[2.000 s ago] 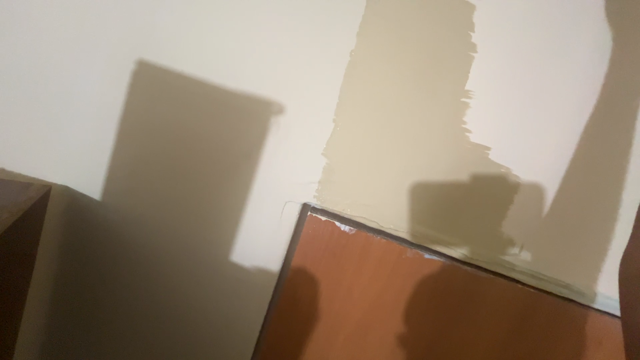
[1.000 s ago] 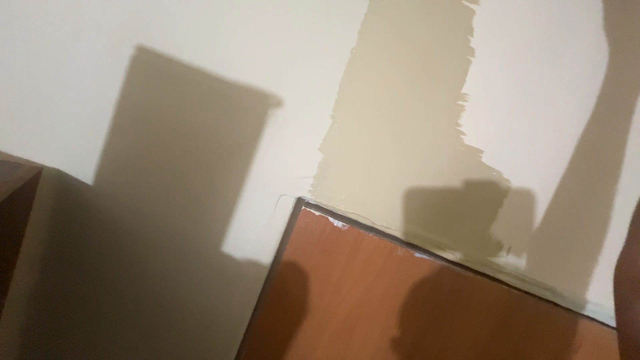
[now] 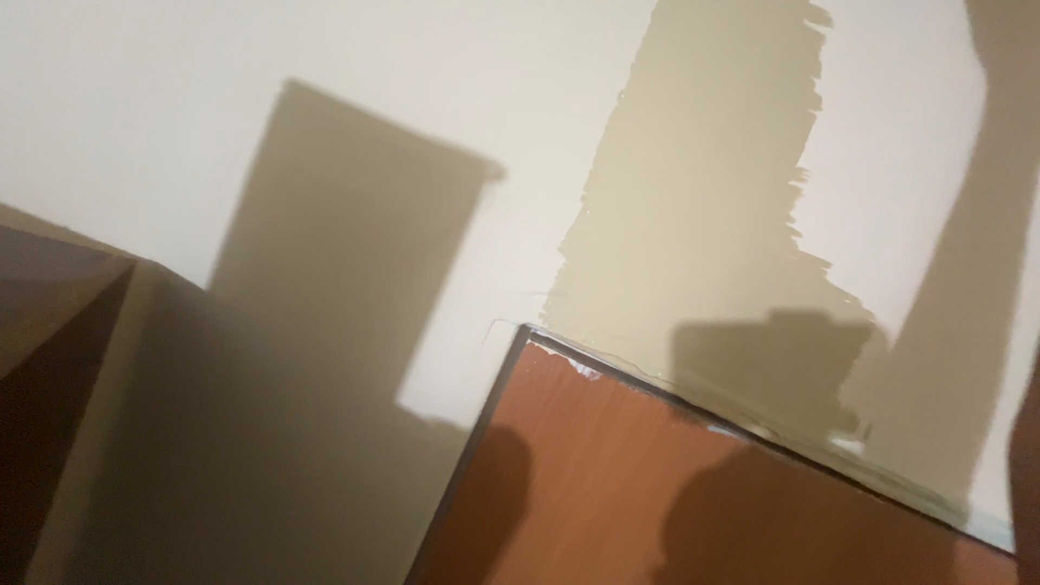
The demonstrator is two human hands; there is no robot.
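Neither of my hands is in view. A wall (image 3: pixel 536 106) with pale paint fills the upper part, and an older beige patch (image 3: pixel 715 146) with ragged edges runs down it. Below the patch is a reddish-brown wooden panel (image 3: pixel 585 487) with a dark edge, its corner chipped or marked with white. At the far right edge a dark reddish-brown shape (image 3: pixel 1025 471), possibly part of an arm, is cut off by the frame. Shadows lie on the wall and panel: a block shape on the left, a smaller box shape and a long arm-like one on the right.
At the left edge stands a brown piece of furniture or ledge (image 3: pixel 57 301) with its corner against the wall. The wooden panel's dark top edge (image 3: pixel 699 410) slopes down to the right along the wall.
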